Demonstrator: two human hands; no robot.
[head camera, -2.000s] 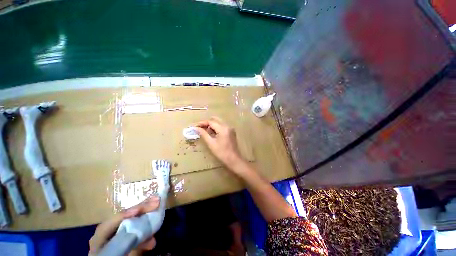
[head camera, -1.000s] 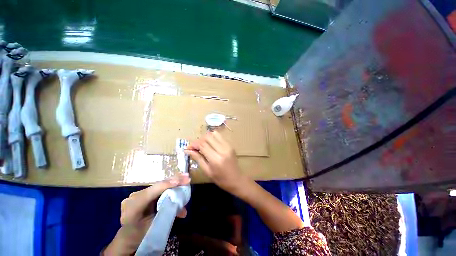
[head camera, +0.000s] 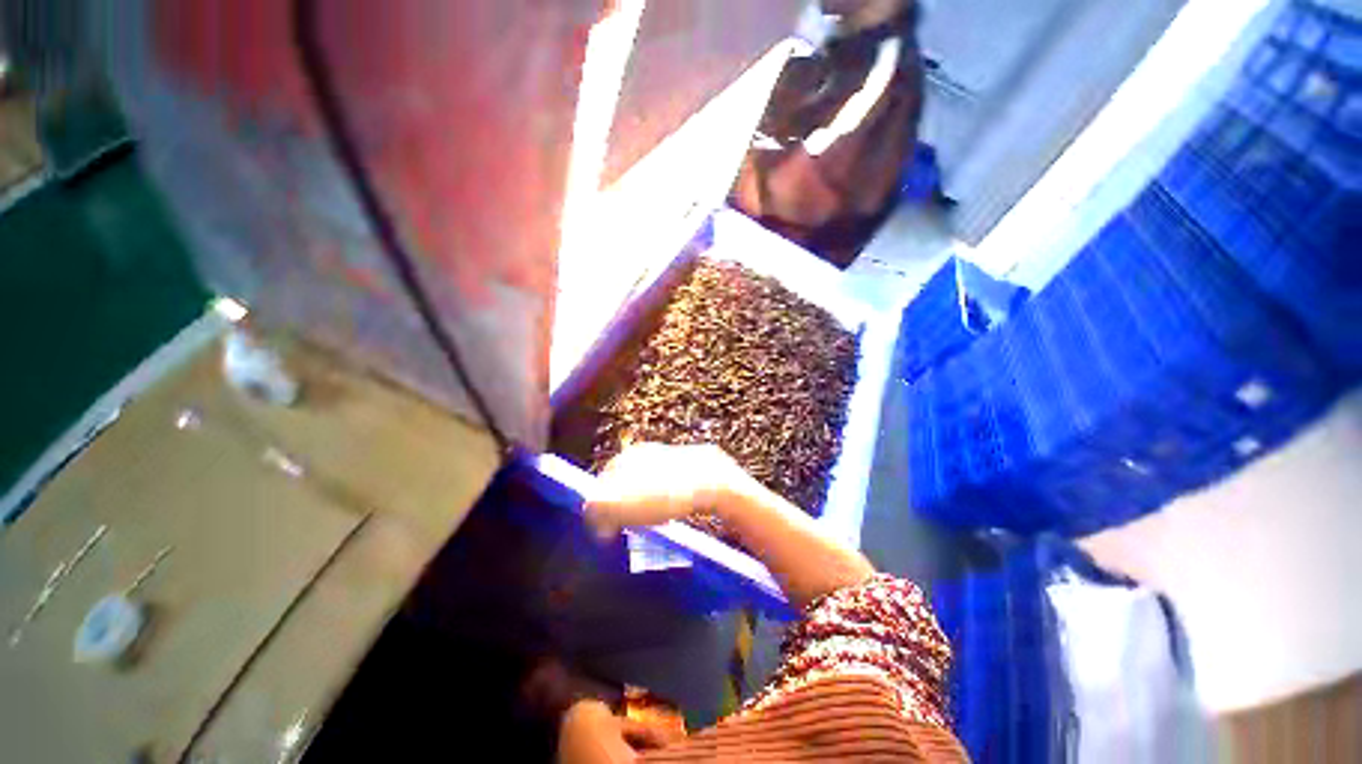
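Note:
My right hand (head camera: 672, 490) is at the near left rim of the white-edged bin (head camera: 859, 448), over its edge. The bin holds a heap of small brown curved pieces (head camera: 747, 373). The hand is blurred and its fingertips are bent; whether it holds a piece cannot be told. A patch of skin, perhaps part of my left hand (head camera: 598, 734), shows at the bottom edge under my right sleeve. What it holds is hidden. No grey limb is visible.
The white dish (head camera: 111, 628) and white glue bottle (head camera: 259, 370) are on the cardboard-covered bench (head camera: 374, 448) at left. The stained metal panel (head camera: 433, 164) stands between bench and bin. Blue crates (head camera: 1105, 358) are stacked at right. Part of a person (head camera: 851, 149) is beyond the bin.
The view has swung right. My right hand has left the limb's toes and moved to the bin. The limb, seen before in my left hand, is out of view.

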